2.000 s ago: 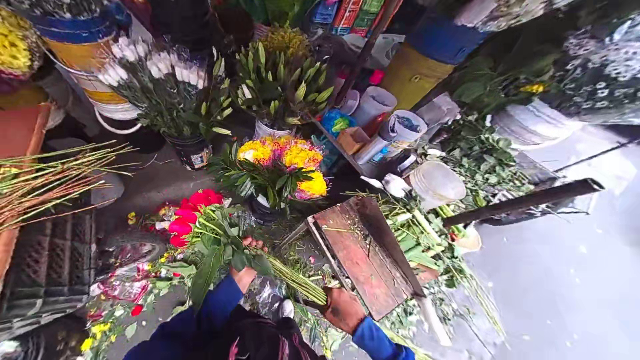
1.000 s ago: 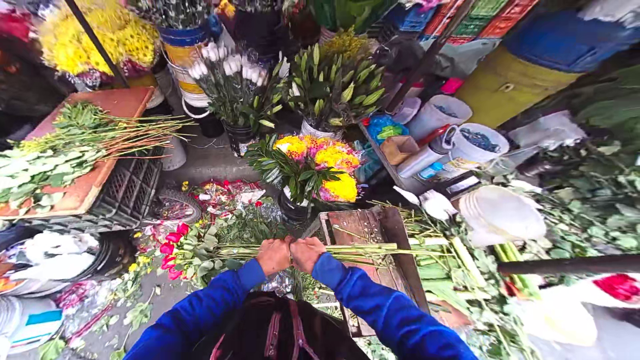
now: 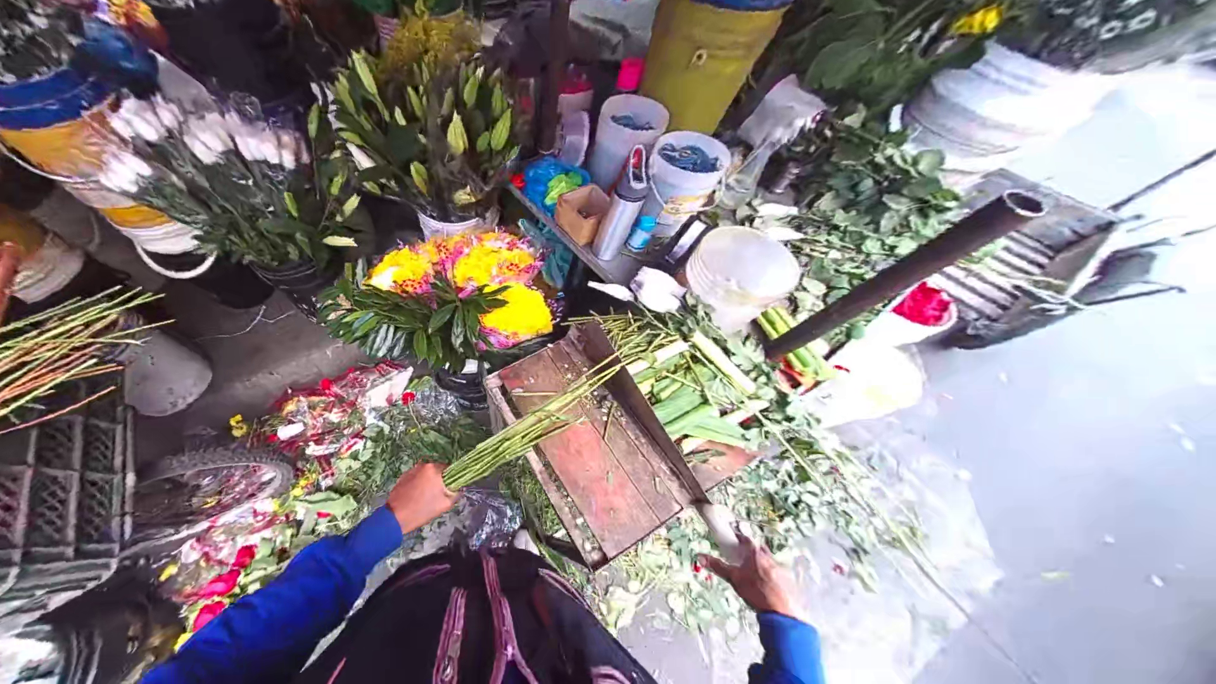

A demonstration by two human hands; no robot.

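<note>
My left hand (image 3: 421,497) is closed around a bundle of green flower stems (image 3: 532,427), whose bare ends lie across a worn wooden tray (image 3: 603,456). Red roses (image 3: 220,587) show at the lower left, partly behind my sleeve; whether they belong to this bundle is hard to tell. Along the tray's right side runs a dark long edge or blade (image 3: 646,418) with a whitish handle (image 3: 722,528) at its near end. My right hand (image 3: 757,578) is at that handle with thumb and fingers apart; contact is unclear.
Beyond the tray stand a yellow and pink bouquet (image 3: 465,275), a bucket of lily buds (image 3: 446,142) and a white bucket (image 3: 741,271). A dark metal pipe (image 3: 902,271) slants at the right. A black crate (image 3: 66,475) stands left. Cut leaves litter the ground.
My hands were together on the stems over the tray's left side a second ago. My right hand has let go and moved right to the whitish handle; my left still holds the bundle.
</note>
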